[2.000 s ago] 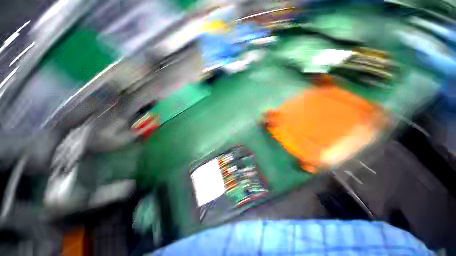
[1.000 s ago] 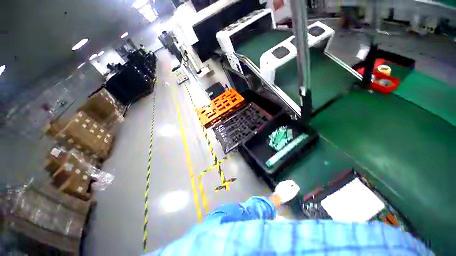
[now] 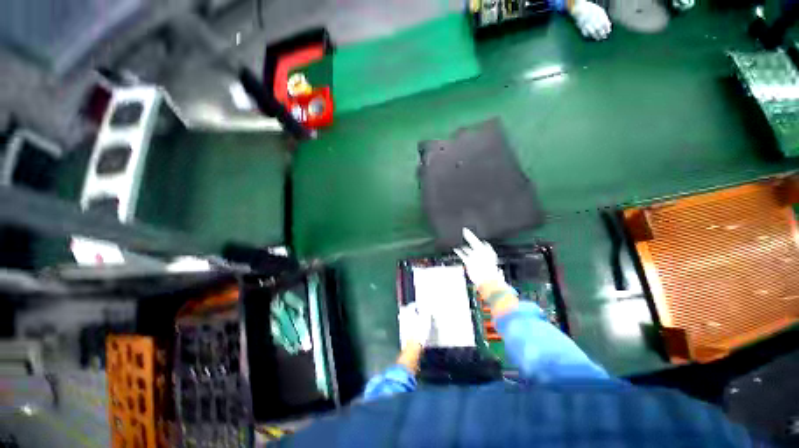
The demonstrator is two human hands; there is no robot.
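A populated circuit board (image 3: 443, 302) with a big white block and orange components lies in its dark carrier on the bench, right in front of me. My white-gloved left hand (image 3: 414, 325) is at the left edge of the white block; its fingers are too blurred to tell a grip. My white-gloved right hand (image 3: 477, 259) is over the board's far edge, fingers apart and pointing at the near edge of a dark foam sheet (image 3: 480, 182). The sheet lies flat beyond the board. A black block (image 3: 459, 365) shows at the board's near edge, partly hidden by my clothing.
On the left are a black tote (image 3: 263, 372) with teal-green pieces, a black cutout plate (image 3: 210, 376) and an orange cover plate (image 3: 131, 389). An orange perforated tray (image 3: 727, 267) is at right. Farther back are a red bin (image 3: 321, 107) and another person's gloved hand (image 3: 591, 19).
The view has swung from the aisle to the bench. Both my hands are now at the board; one second ago only one gloved hand showed, beside it. The dark sheet has come into view.
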